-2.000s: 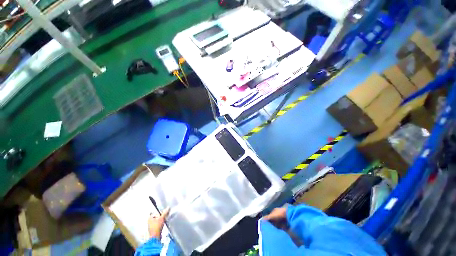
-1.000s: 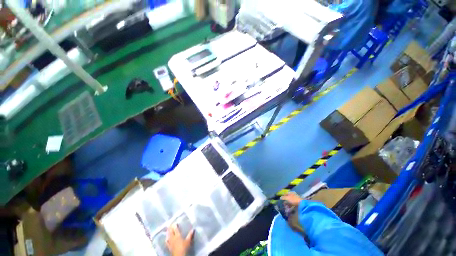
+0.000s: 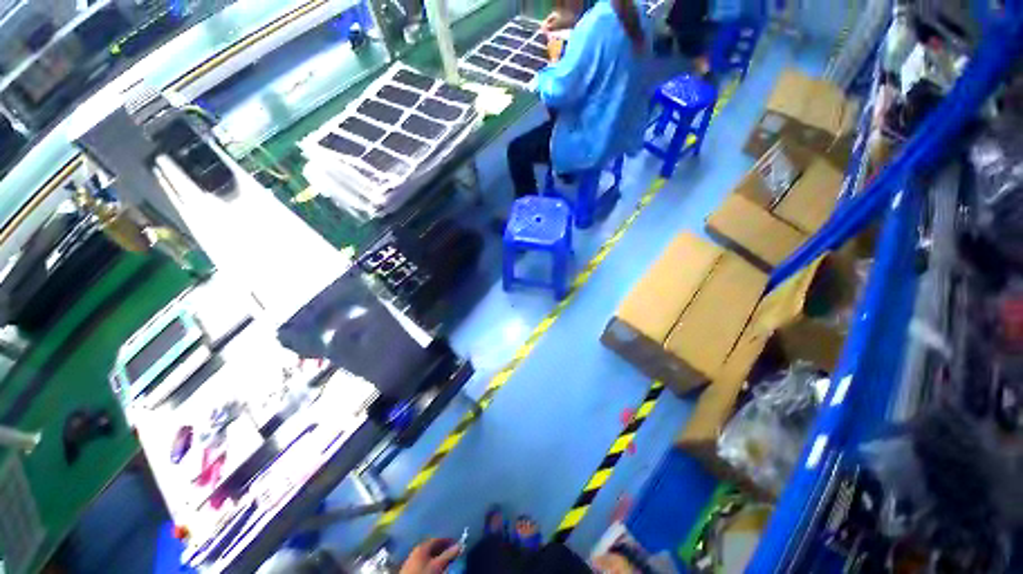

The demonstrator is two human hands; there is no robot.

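My left hand (image 3: 431, 556) is small at the bottom edge and cut off, with a small pale thing by its fingertips; whether it grips this is unclear. A blurred skin-coloured patch (image 3: 613, 563) at the bottom edge, right of centre, looks like my right hand, mostly cut off. The white tray with dark parts is out of view. The nearest thing ahead is a white side table (image 3: 301, 465) at lower left, with papers and pink items (image 3: 211, 471).
A dark grey machine part (image 3: 359, 331) juts over the side table's right side. Stacked trays of dark parts (image 3: 393, 129) lie on the green bench. A person in a blue smock (image 3: 595, 84) sits beyond a blue stool (image 3: 538, 224). Brown cartons (image 3: 690, 303) and a blue rack (image 3: 836, 415) stand right.
The view has swung right and up along the aisle. The white tray under my left hand has left the picture. The seated person and stacked trays have come into view.
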